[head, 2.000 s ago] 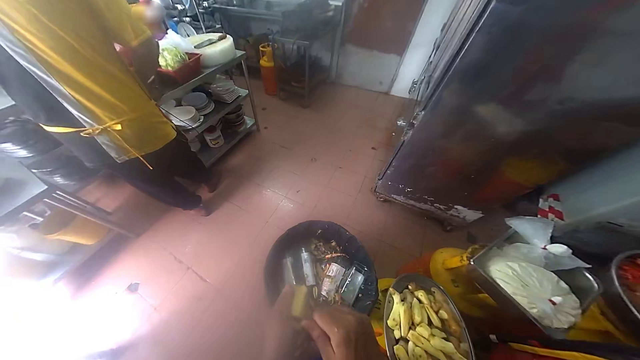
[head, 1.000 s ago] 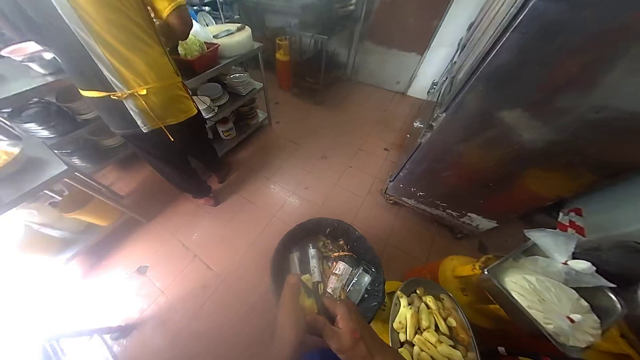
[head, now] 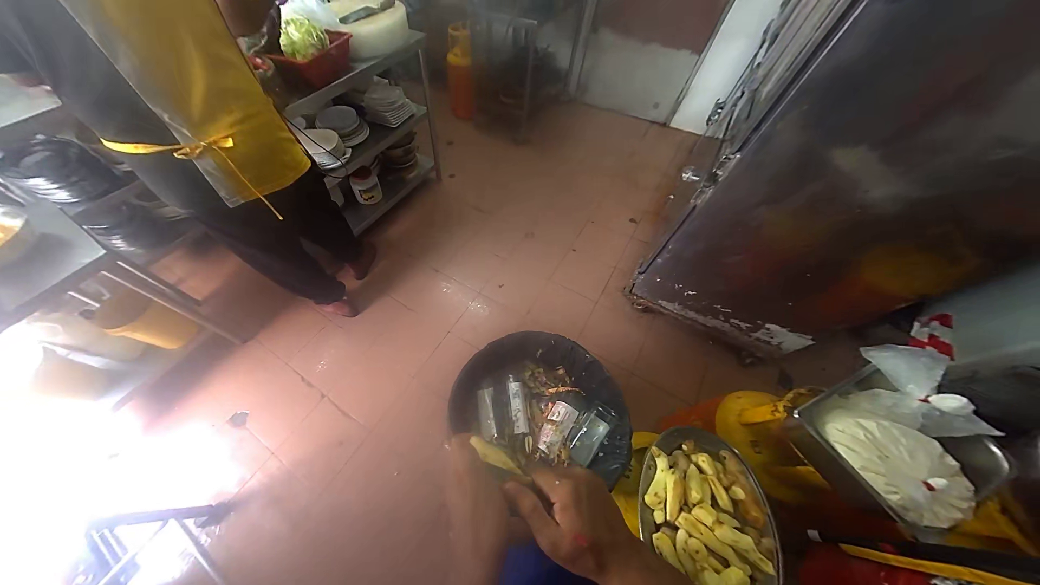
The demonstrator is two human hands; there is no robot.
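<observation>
My two hands are together over the near edge of a bin lined with a black bag (head: 540, 345). A pale yellow peeled root piece (head: 494, 455) sticks up from my left hand (head: 479, 508), which is blurred. My right hand (head: 569, 516) is closed beside it with bent fingers; what it grips is hidden. Inside the bin lie clear plastic packages (head: 559, 429) and food scraps (head: 561, 390). Just right of my hands, a metal bowl (head: 772, 520) holds many yellow peeled root pieces (head: 711, 532), which look like ginger or a similar root.
A metal tray (head: 886, 520) with a tied bag of white stuff (head: 902, 459) stands at the right, by yellow gas cylinders (head: 743, 418). A person in a yellow apron (head: 244, 122) stands at a shelf rack (head: 386, 146). A large dark metal cabinet (head: 812, 195) fills the upper right.
My hands have closed in around the root piece, which two seconds ago stood upright above the bin and now leans left. The person in the apron stays at the rack.
</observation>
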